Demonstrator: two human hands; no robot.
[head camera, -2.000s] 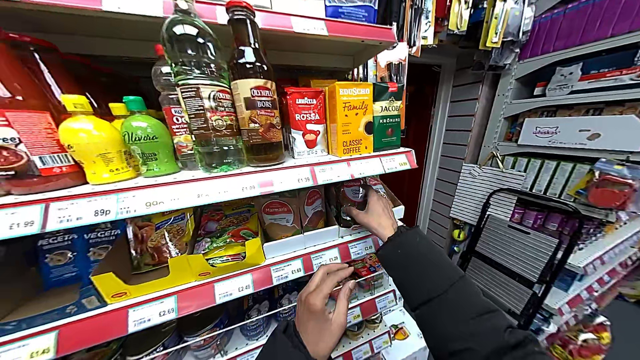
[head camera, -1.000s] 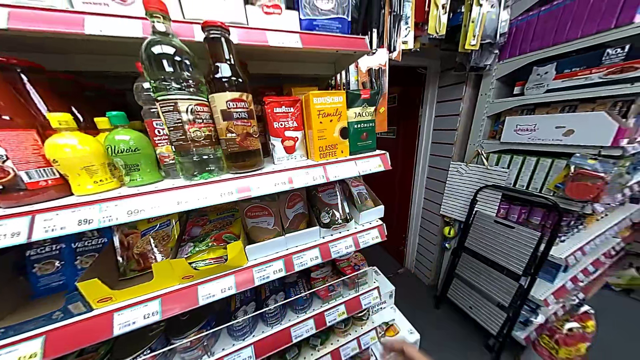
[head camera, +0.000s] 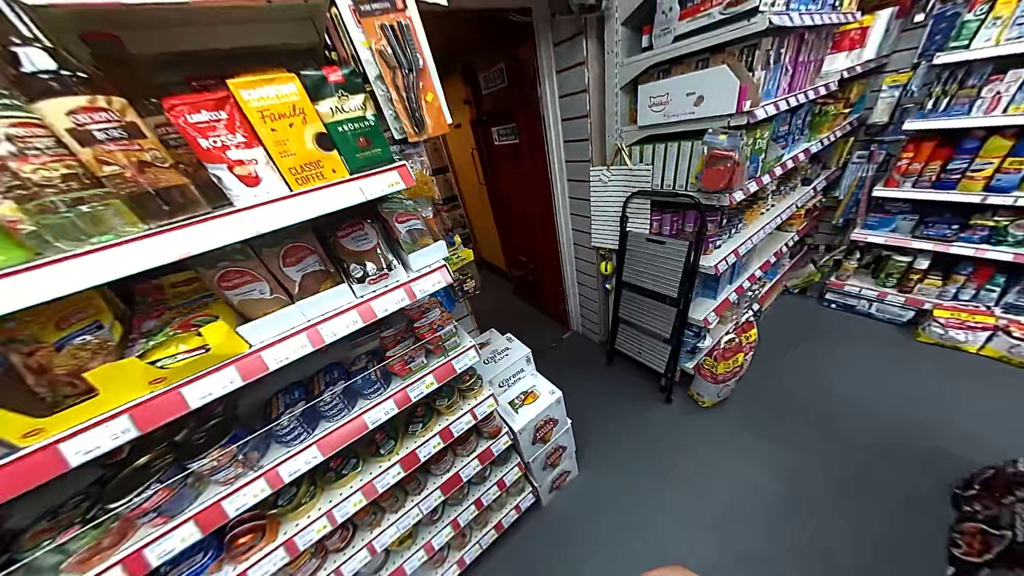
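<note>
Only a small bit of skin (head camera: 670, 570) shows at the bottom edge, too little to tell which hand it is or what it holds. Shop shelves fill the left side. On one stand a red coffee pack (head camera: 226, 148), a yellow coffee pack (head camera: 288, 130) and a green coffee pack (head camera: 347, 120). The shelf below bears clear packets with red oval labels, one dark packet (head camera: 362, 254) among them, and a yellow display carton (head camera: 164, 372) of sachets. Blue-lidded tubs (head camera: 332, 394) and small round tins (head camera: 384, 440) line the lower tiers.
White beer cartons (head camera: 538, 416) are stacked on the floor at the shelf end. A folded black step ladder (head camera: 654, 292) leans by the far shelving, near a large red and yellow bag (head camera: 724, 366). A dark red door (head camera: 520, 160) stands behind. Dark packs (head camera: 986, 520) show at lower right.
Two seconds ago both hands were at the packets on the left shelf; they have withdrawn from it. The view has swung right, showing more floor and far shelving.
</note>
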